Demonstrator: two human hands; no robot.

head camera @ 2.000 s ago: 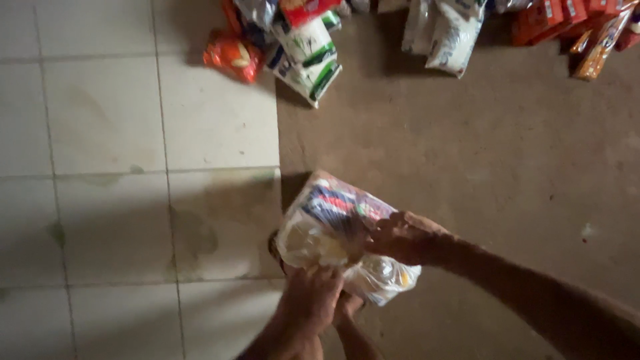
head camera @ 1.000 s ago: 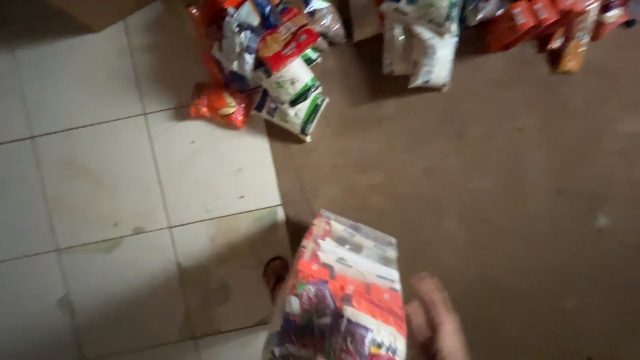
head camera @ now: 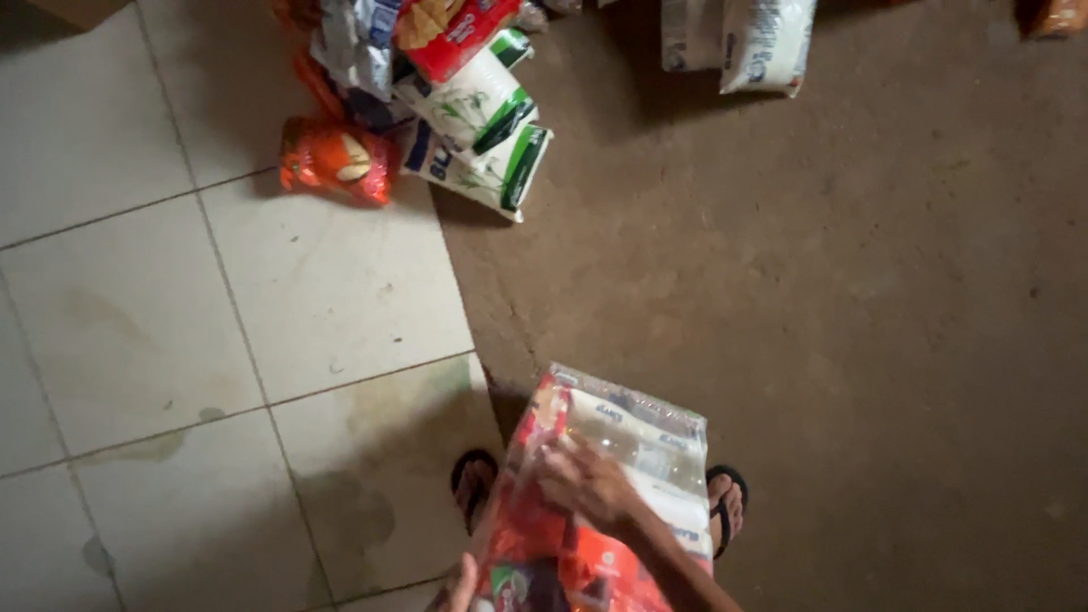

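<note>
A large clear plastic bag [head camera: 663, 463], packed with white, red and dark packets, stands at the lower centre between the person's sandalled feet. My right hand [head camera: 586, 484] reaches across its upper left part and touches the plastic; blur hides whether the fingers grip it. At the bottom edge my left hand [head camera: 459, 586] lies against the bag's left side, with only a thumb or finger showing, so its grip is hidden.
A pile with white-and-green packets [head camera: 484, 170], a red snack bag [head camera: 450, 30] and an orange packet [head camera: 340, 161] lies at the upper left. White packets [head camera: 765, 42] lie top centre. Pale tiles [head camera: 127, 323] meet brown floor [head camera: 807, 297]. A sandalled foot [head camera: 727, 506] flanks the bag.
The bag, lying with its knotted or gathered side under both hands two seconds ago, now shows a different face. My right hand has moved from beside the bag onto it since one second ago.
</note>
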